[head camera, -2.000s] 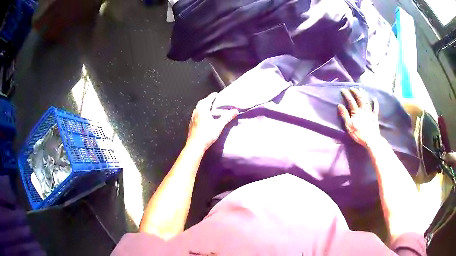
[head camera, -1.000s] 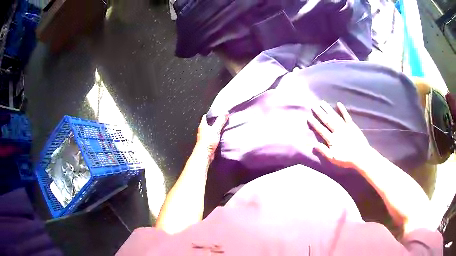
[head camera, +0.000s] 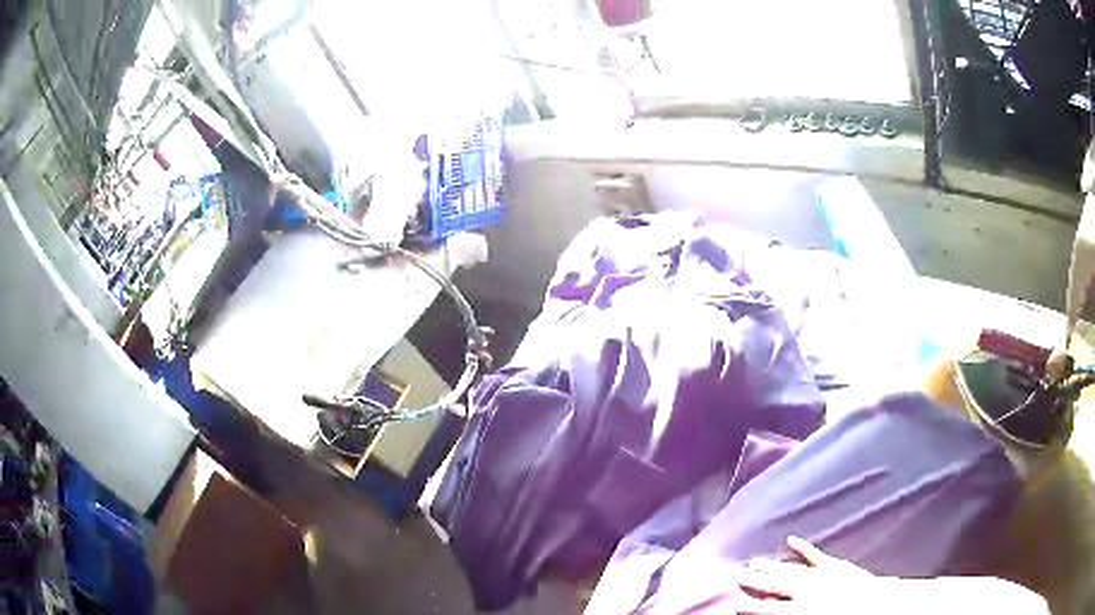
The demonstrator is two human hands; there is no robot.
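Observation:
A purple jacket lies spread over the padded board at the lower right. My right hand rests on it near the bottom edge, fingers apart and pointing left, partly washed out by glare. My left hand is out of the picture. The steam iron, dark with a red handle, is parked at the right end of the board. A crumpled heap of purple jackets lies just beyond the spread jacket.
A pale table with a looped cable bundle stands at the left. A blue crate is behind it. A brown box is at the lower left. A wall and bright window are at the back.
The view has tilted up and away from the floor crate. My left hand, earlier at the jacket's left edge, has left the picture. My right hand now shows at the bottom edge.

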